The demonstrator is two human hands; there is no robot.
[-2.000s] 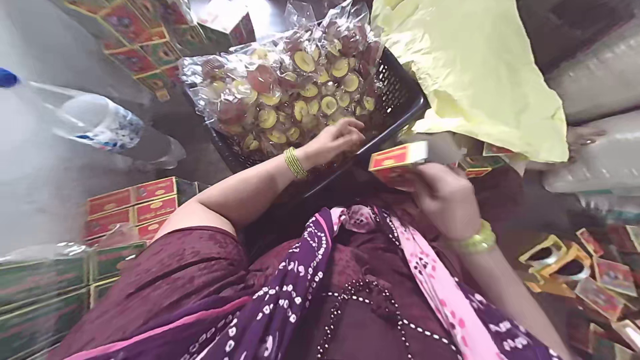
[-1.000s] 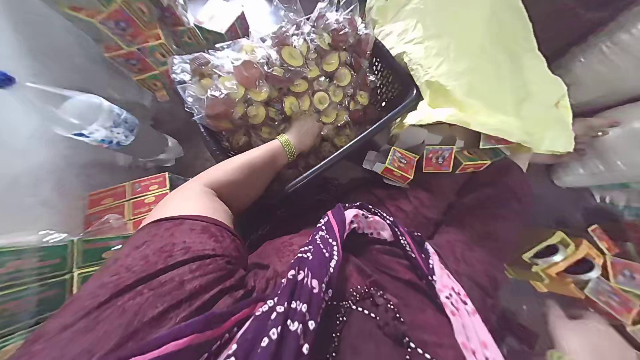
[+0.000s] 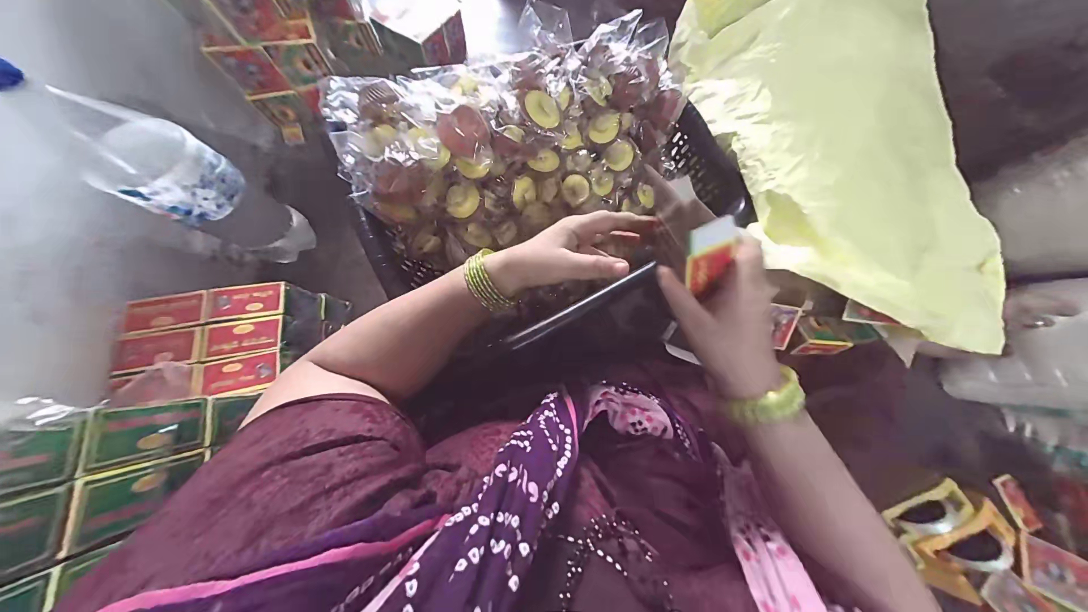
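Observation:
A black plastic basket (image 3: 714, 161) holds many clear plastic packets with yellow and brown round items (image 3: 544, 161). My left hand (image 3: 582, 246), with thin bangles at the wrist, reaches over the basket's near side, fingers partly spread; whether something thin lies between them cannot be told. My right hand (image 3: 722, 314) grips a small red and yellow cardboard box (image 3: 711, 255) with a whitish flap or end, just right of my left hand at the basket's rim. The right hand and the box are blurred by motion.
Red boxes (image 3: 242, 336) and green boxes (image 3: 144, 433) are stacked at the left, below a clear plastic bottle (image 3: 170, 166). A pale yellow sack (image 3: 858, 170) lies right of the basket, small boxes (image 3: 820, 336) by its lower edge. Yellow-edged cartons (image 3: 969, 535) lie lower right.
One second ago my left hand was among the packets; it is now nearer the basket's near rim. My right hand has come from the lower right edge to the basket, with a small box in it.

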